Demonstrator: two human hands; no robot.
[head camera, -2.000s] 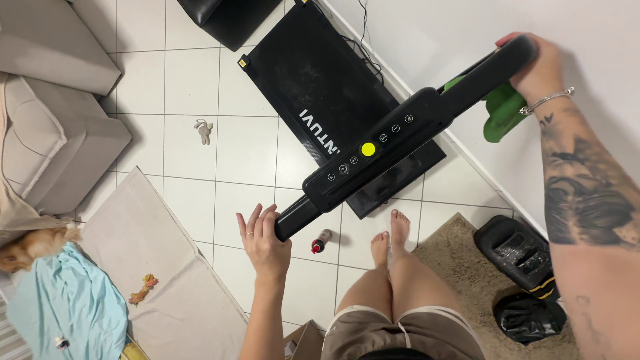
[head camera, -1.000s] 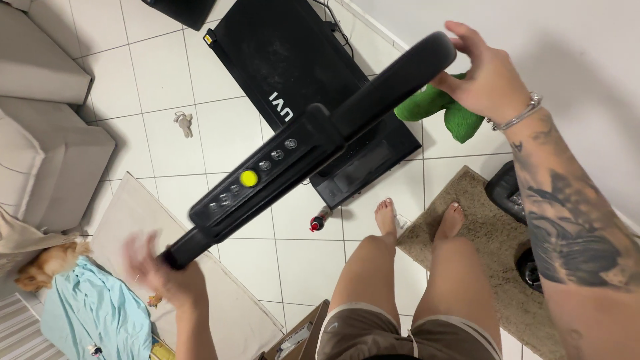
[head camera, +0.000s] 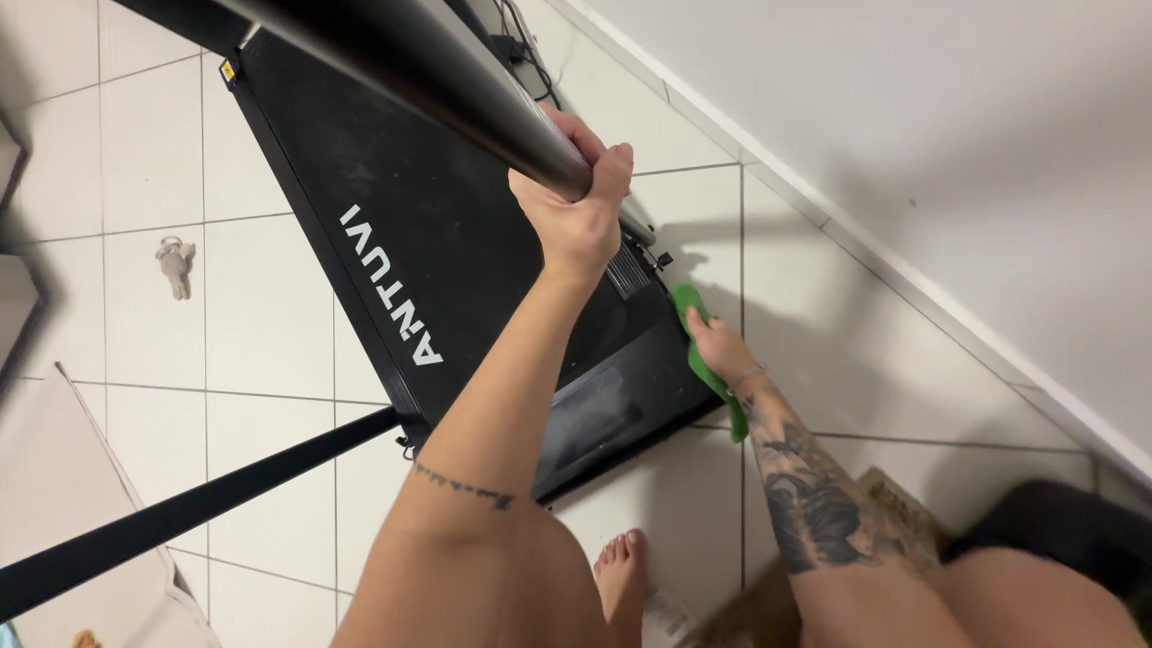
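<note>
A black treadmill (head camera: 432, 207) lies on the tiled floor, with its motor cover (head camera: 603, 405) at the lower end. My left hand (head camera: 576, 198) is wrapped around the end of a thick dark tube (head camera: 423, 81) that rises toward the camera across the top of the view. Near the right corner of the motor cover, my right hand (head camera: 718, 349) holds a green cloth (head camera: 686, 301), which hangs down under my wrist. A black upright bar (head camera: 198, 504) runs from the treadmill's left side toward the lower left. Where the tube's far end goes is out of view.
Black cables (head camera: 540, 76) lie beside the treadmill near the white wall's skirting (head camera: 792, 193). A small grey plush toy (head camera: 175, 267) lies on the tiles at left. A pale mat (head camera: 81, 486) is at lower left, a brown rug (head camera: 756, 603) near my bare foot (head camera: 621, 576).
The black console bar, earlier spanning between both hands, is out of sight. My left hand now grips a tube over the treadmill, and my right hand is down by the motor cover. The view is closer.
</note>
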